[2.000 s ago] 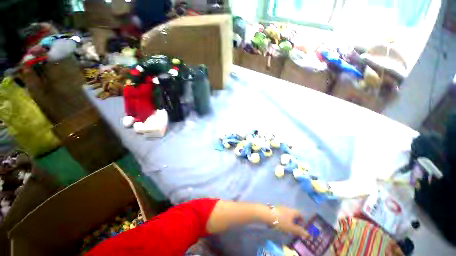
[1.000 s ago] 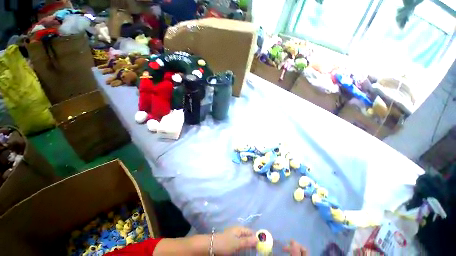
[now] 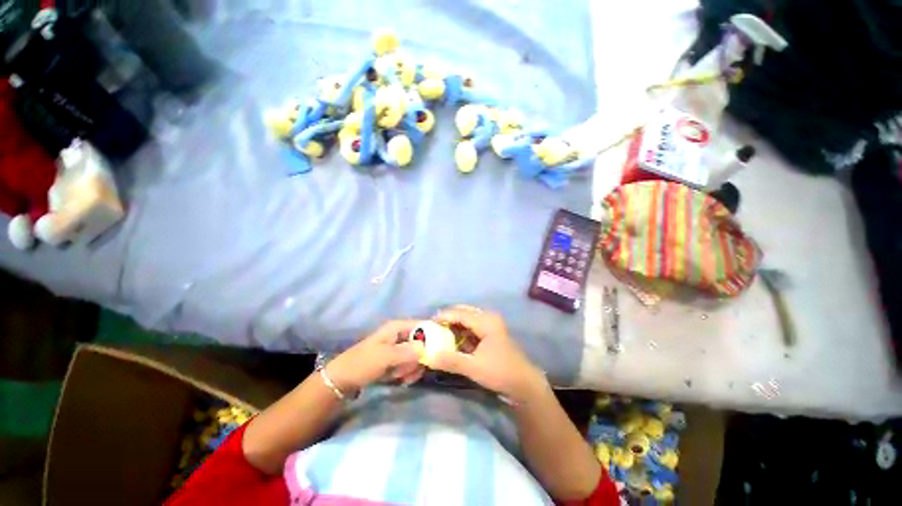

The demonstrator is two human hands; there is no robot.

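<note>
A pale-yellow plush piece (image 3: 433, 341) with a dark red-brown patch is held between both hands just above my lap, at the table's front edge. My left hand (image 3: 374, 358), with a bracelet at the wrist, grips it from the left side. My right hand (image 3: 487, 354) grips it from the right, fingertips curled over its top. No needle or thread can be made out at the fingertips. More blue-and-yellow plush pieces (image 3: 386, 111) lie in a pile and a trailing row further back on the grey-blue cloth (image 3: 227, 227).
Right of the hands lie a lit smartphone (image 3: 564, 259), a striped pouch (image 3: 675, 237), a printed box (image 3: 669, 148), a silver tool (image 3: 611, 318) and a brush (image 3: 779, 306). A white thread (image 3: 394, 264) lies ahead. Cartons of plush pieces (image 3: 633, 450) flank the lap; bottles stand upper left.
The view has swung down and right onto the lap and table. The left hand has left the smartphone, which now lies flat. Both hands now meet on the yellow plush piece.
</note>
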